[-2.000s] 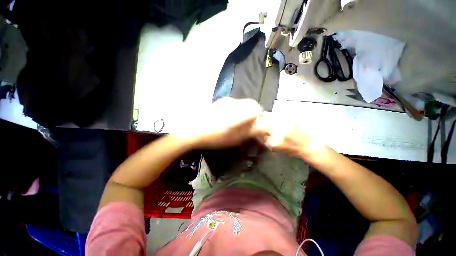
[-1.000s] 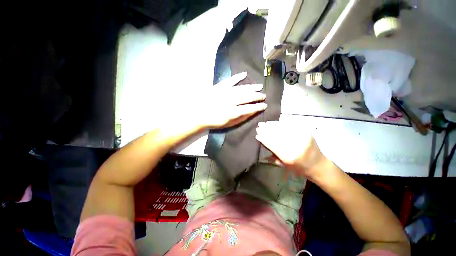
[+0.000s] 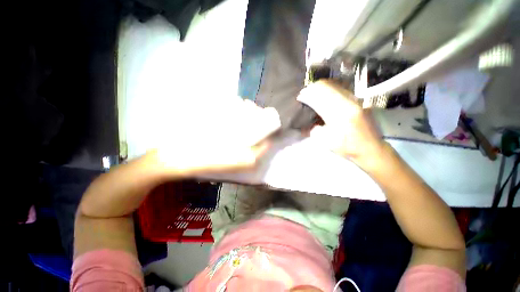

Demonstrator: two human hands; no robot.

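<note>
The grey-brown garment panel (image 3: 282, 60) with a blue-grey edge lies on the white table beside the left end of the sewing machine (image 3: 433, 40). Its near part is bunched between my hands. My left hand (image 3: 251, 128), glaring white and blurred, has its fingers curled on the cloth. My right hand (image 3: 339, 117) pinches the cloth just in front of the needle area, thumb and fingers close together. The fingertips are partly hidden or washed out. The presser foot and needle are too blurred to make out.
Black-handled scissors (image 3: 407, 94) lie partly behind the machine arm, beside a white cloth scrap (image 3: 456, 100). Dark cloth (image 3: 57, 85) is piled at left. Two black straps (image 3: 500, 177) hang at right. A red basket (image 3: 171, 214) is below the table.
My left hand was flat on the panel and is now curled on it. My right hand has moved up towards the needle area. The panel's near end no longer hangs over my lap; the view has shifted.
</note>
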